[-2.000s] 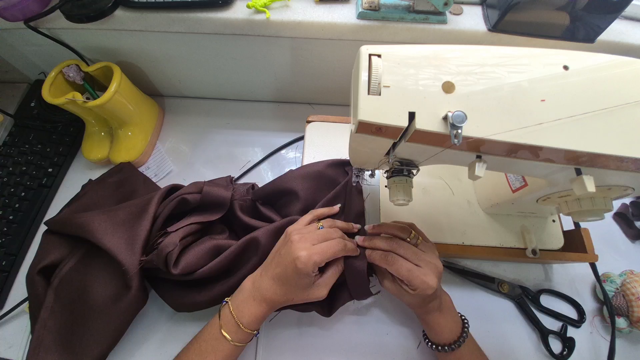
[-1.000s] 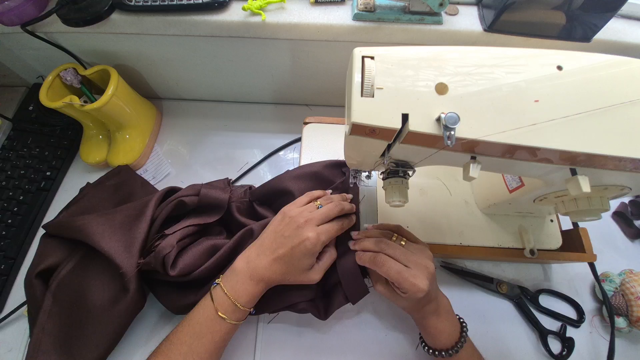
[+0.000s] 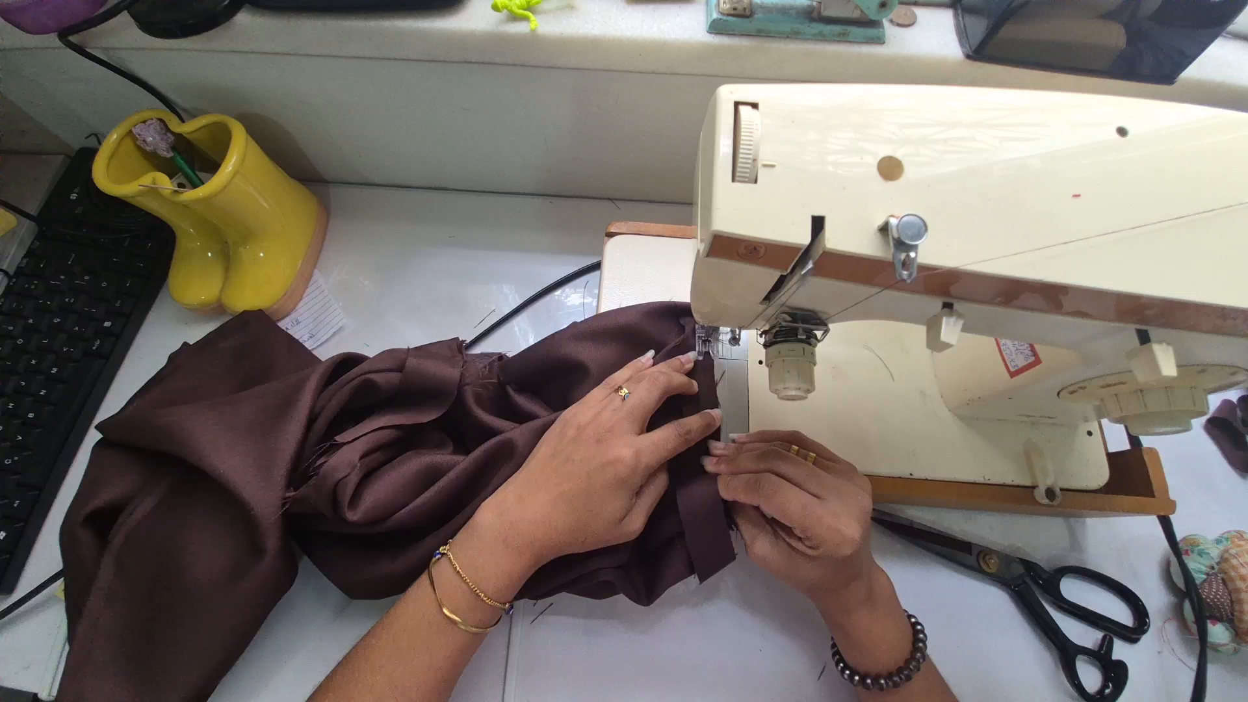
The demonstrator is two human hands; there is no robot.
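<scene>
Dark brown satin-like fabric (image 3: 390,497) lies gathered across the table, its right edge folded into a narrow band under the presser foot (image 3: 704,339) of a cream sewing machine (image 3: 975,185). My left hand (image 3: 604,448) rests spread on the fabric, fingertips on the folded band just below the foot. With its fingertips and thumb, my right hand (image 3: 799,497) pinches the band's right edge a little lower down. The thumb of the right hand is partly hidden.
Black-handled fabric shears (image 3: 1014,575) lie right of my right hand, near a patterned pincushion (image 3: 1214,585). A yellow boot-shaped pot (image 3: 219,214) and a black keyboard (image 3: 73,292) stand at the left. A black cable (image 3: 536,302) runs behind the fabric.
My left hand, bunched beside the right over the fabric's edge two seconds ago, has spread out with its fingers nearer the presser foot. The right hand has kept hold of the edge.
</scene>
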